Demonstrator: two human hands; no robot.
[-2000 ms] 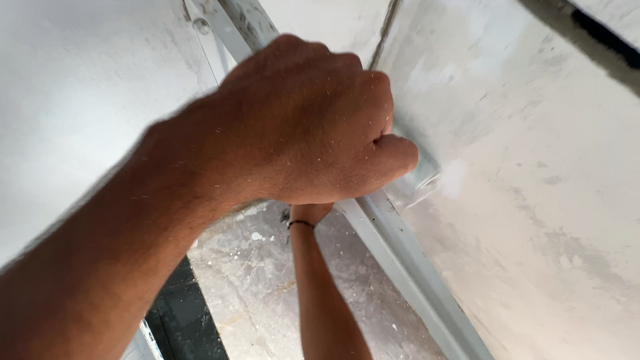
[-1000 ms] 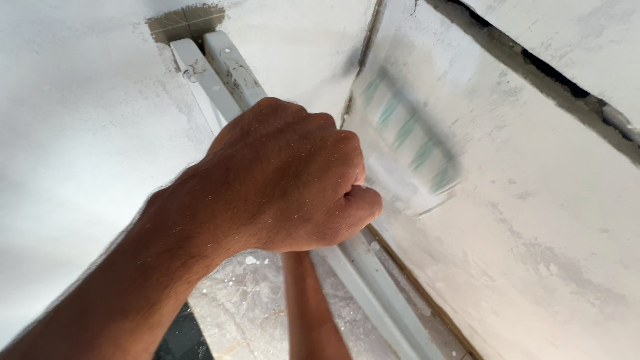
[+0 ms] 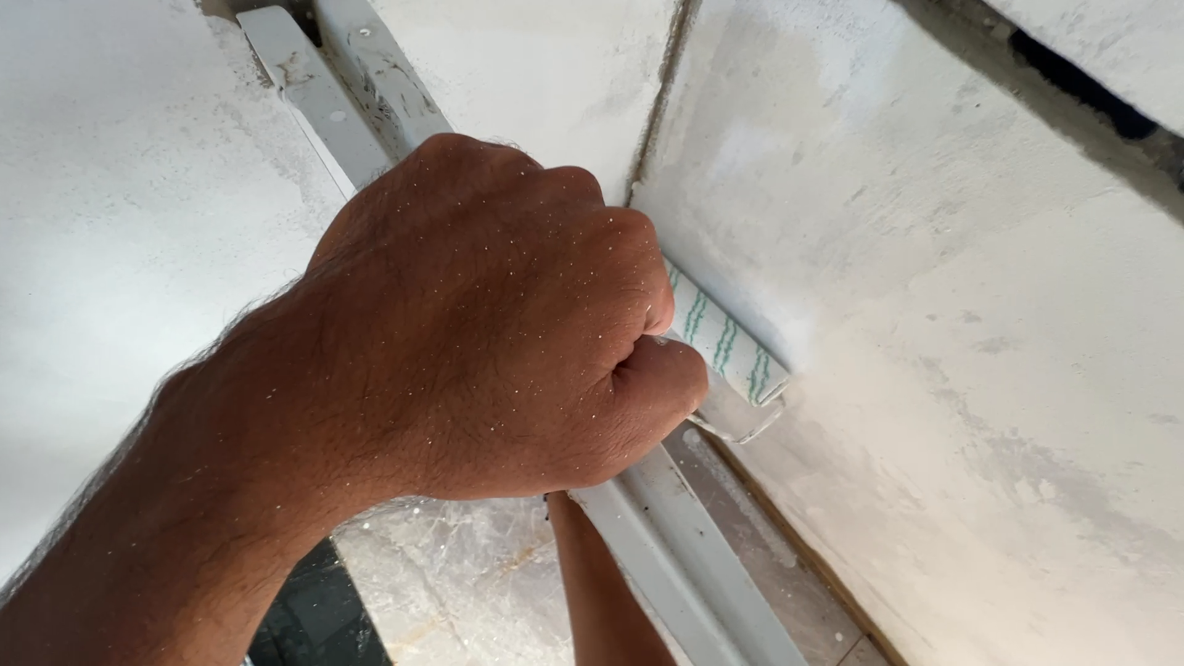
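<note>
My left hand is closed in a fist around a white-painted metal rail, which runs diagonally beneath it. My right forearm rises from the bottom edge, with a dark band at the wrist; the hand itself is hidden behind my left hand. Just right of my left thumb, a white paint roller sleeve with green stripes lies against the right wall by the corner. Its wire frame shows below the sleeve, while its handle is hidden.
Patchy whitish walls meet at a dark corner crack. A rough, dark gap crosses the upper right. The rail's upper end meets a wall recess. Below are marble-look flooring and a dark panel.
The roller, blurred and higher on the right wall one second ago, is lower and partly behind my left hand. My left hand stays on the rail.
</note>
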